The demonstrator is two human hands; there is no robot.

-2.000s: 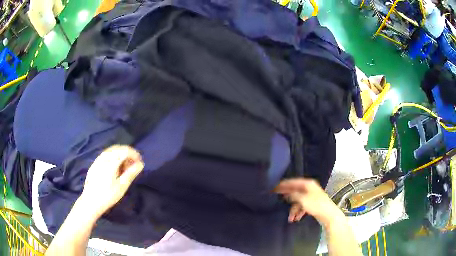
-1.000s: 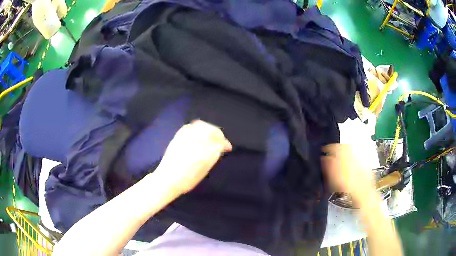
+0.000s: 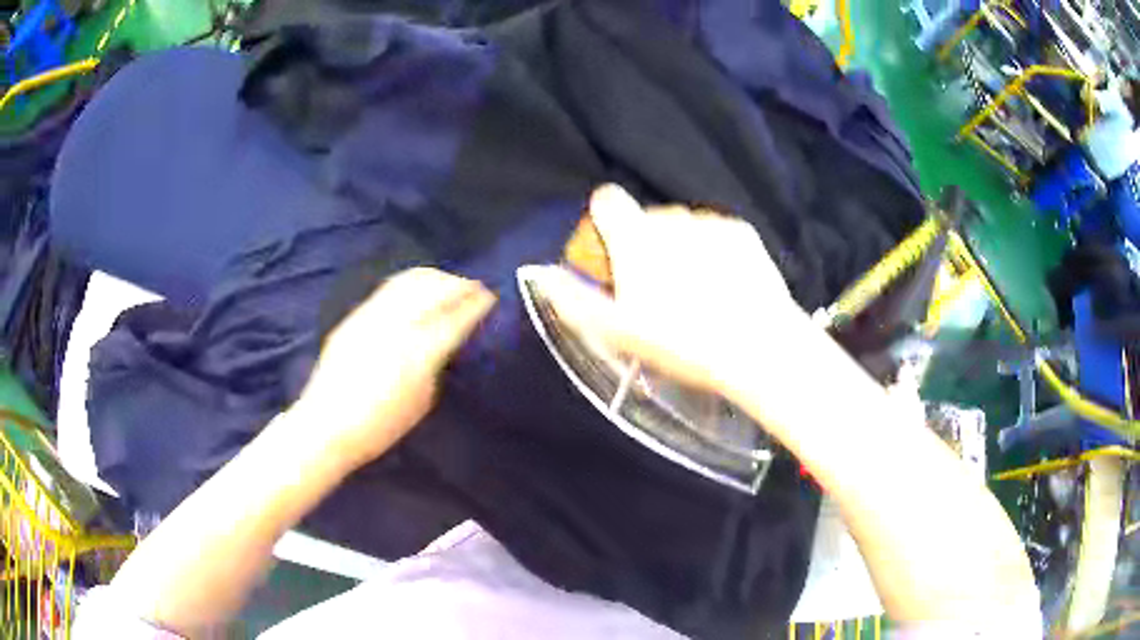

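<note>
A large black and navy garment (image 3: pixel 600 550) lies heaped in many folds. My right hand (image 3: pixel 700 294) is closed around the orange-brown handle of a steam iron (image 3: pixel 663 406). The iron's pointed, silvery body with a pale rim is over the dark cloth, its tip towards my left hand; whether it touches the cloth I cannot tell. My left hand (image 3: pixel 406 338) is on the garment just left of the iron's tip, with fingers bent together at the cloth; the fingertips are partly hidden. A smooth navy padded form (image 3: pixel 169 163) shows at the upper left.
White cover cloth (image 3: pixel 81 388) shows at the left edge. A yellow-and-black hose (image 3: pixel 885 269) runs from the iron to the upper right. The pale iron rest (image 3: pixel 956 431) is at the right. Yellow wire frames (image 3: pixel 38 550) stand at the lower left. Pale lilac clothing (image 3: pixel 463 594) is at the near edge.
My right hand has taken the iron from its place at the right and brought it over the garment. My left hand has moved right since the first frame. The view has shifted.
</note>
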